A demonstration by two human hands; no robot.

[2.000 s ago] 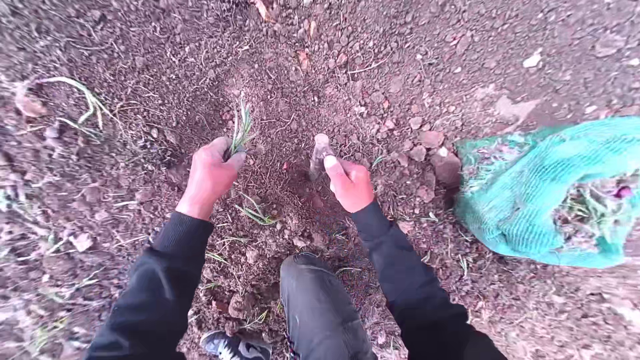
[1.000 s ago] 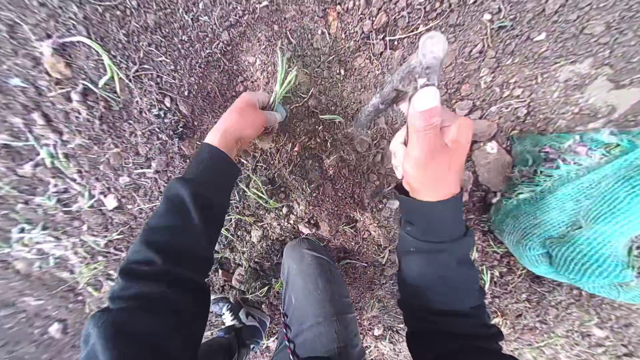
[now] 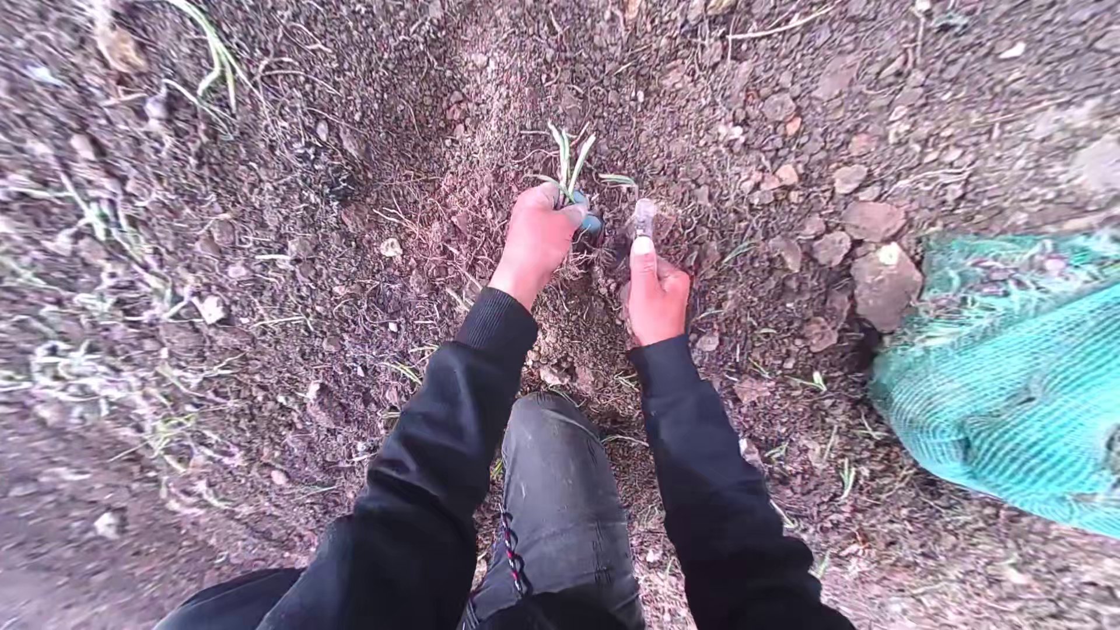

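Observation:
My left hand (image 3: 540,241) pinches a small tuft of green plant leaves (image 3: 569,166), which point away from me. Something blue-grey shows at its fingertips; I cannot tell what it is. Close by on the right, my right hand (image 3: 654,293) is closed around the handle of a hand tool (image 3: 643,219), thumb on top. The handle end is pale and worn; the rest of the tool is mostly hidden by the hand and the soil, low beside the left fingertips. A loose green leaf (image 3: 619,180) lies just beyond both hands.
A green mesh sack (image 3: 1006,394) rests on the right, with plant matter at its top. Stones (image 3: 885,284) lie beside it. Uprooted plants (image 3: 96,376) are strewn at the left. My knee (image 3: 560,472) is below the hands.
The right hand has lowered the tool from its raised position one second ago, back toward the soil beside the left hand. The left hand still holds green leaves.

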